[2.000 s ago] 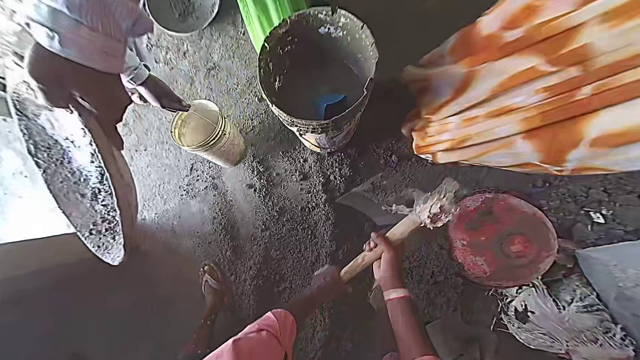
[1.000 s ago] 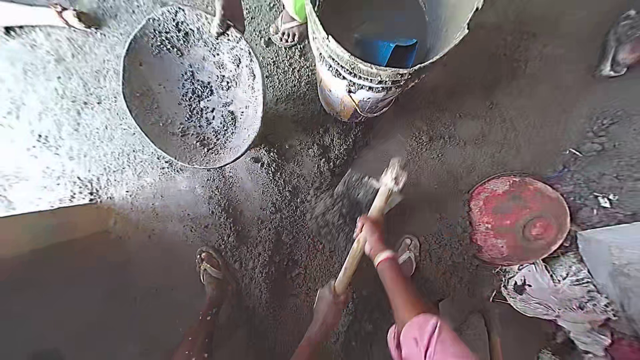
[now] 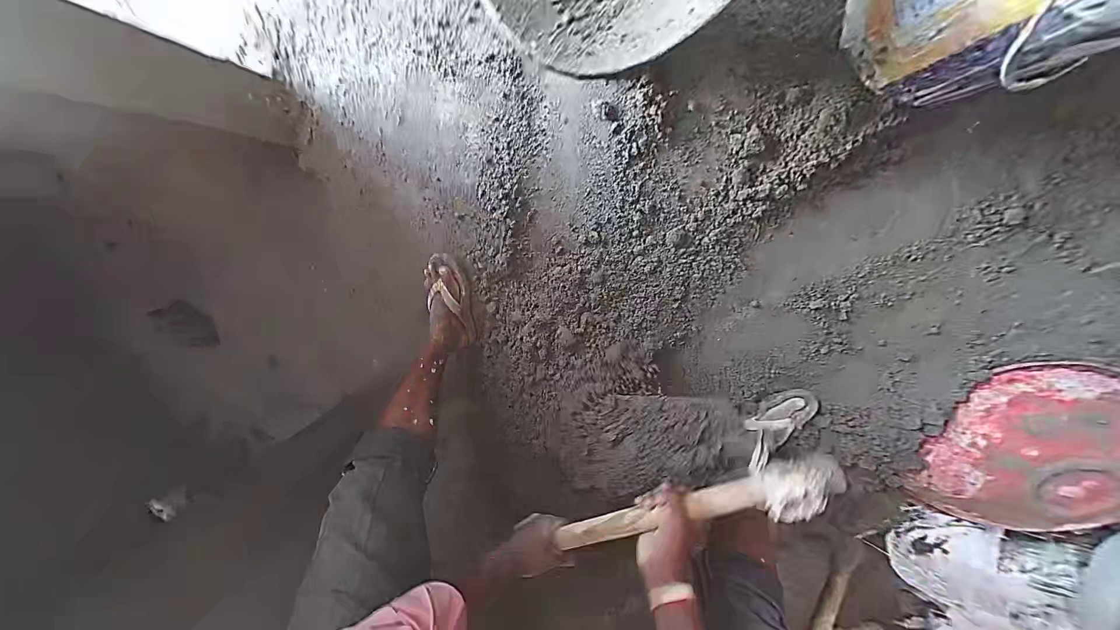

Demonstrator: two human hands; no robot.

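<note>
My left hand [image 3: 535,544] grips the lower end of a wooden tool handle [image 3: 612,527], low in the view. Nearer the tool's head, my right hand [image 3: 667,534], with a pale band at its wrist, is closed around the same handle. The head end [image 3: 801,488] is crusted with pale mortar. A broad, mud-coated blade [image 3: 656,442], probably a hoe's, lies just above the handle over loose grey mortar mix [image 3: 612,280]. Blur hides how blade and handle join.
My sandaled foot [image 3: 448,297] stands left of the mix, another sandal [image 3: 783,418] beside the blade. A shallow metal pan [image 3: 612,39] is at the top, a bucket [image 3: 945,52] at upper right. A red round lid or basin [image 3: 1041,446] and a crumpled sack [image 3: 971,560] lie right.
The tool has swung from a steep slant to nearly level and come closer to my body, both hands still on it. The view has shifted, so pan and bucket are now cut by the top edge.
</note>
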